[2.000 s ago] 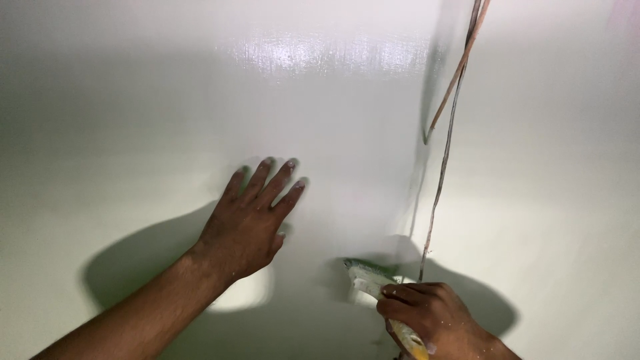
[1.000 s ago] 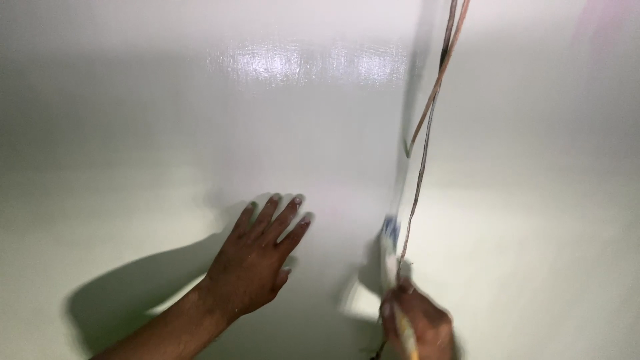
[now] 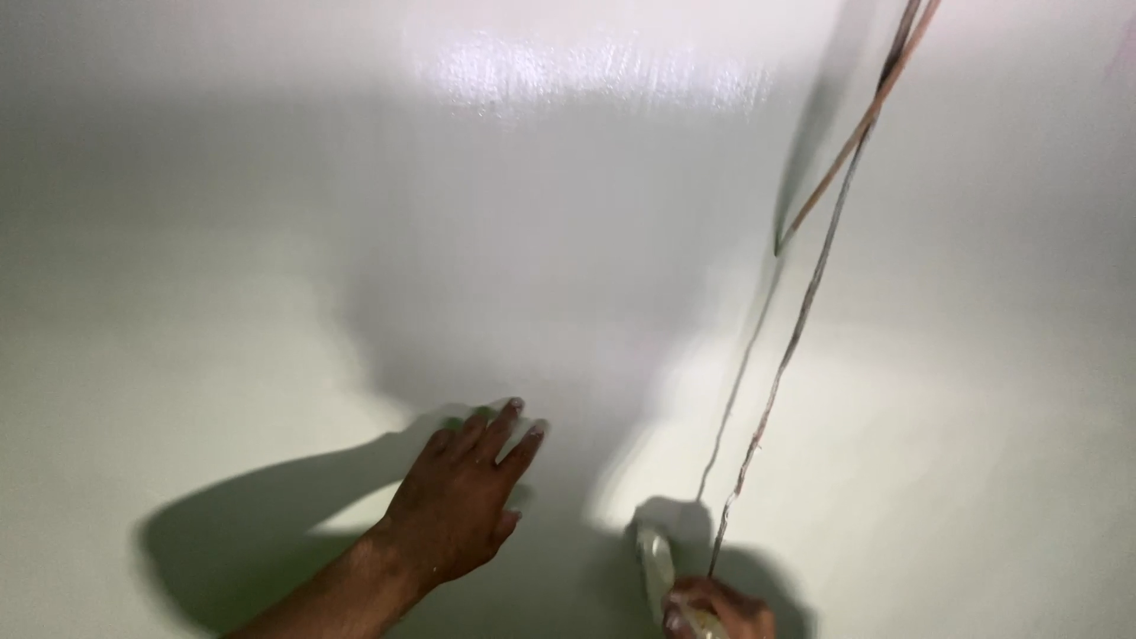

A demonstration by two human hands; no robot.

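My left hand [image 3: 461, 501] rests against a smooth pale wall [image 3: 550, 266], its fingers apart and holding nothing. At the bottom, right of centre, my right hand [image 3: 723, 608] grips the handle of a paintbrush [image 3: 657, 559]. The brush's pale head points up and slightly left, close to the wall, with its tip in shadow. Part of the right hand is cut off by the lower edge of the view. A thin dark cord [image 3: 808, 302] hangs just above and beside the right hand.
A reddish-brown cord or thin rod [image 3: 834, 169] crosses the dark cord at the upper right and ends in a point. Shadows of both arms and the cords fall on the wall. A glossy patch [image 3: 603, 75] reflects light near the top.
My right hand and the brush have moved lower since one second ago. Both earlier frames also show my left hand spread on the wall, higher relative to the glossy patch.
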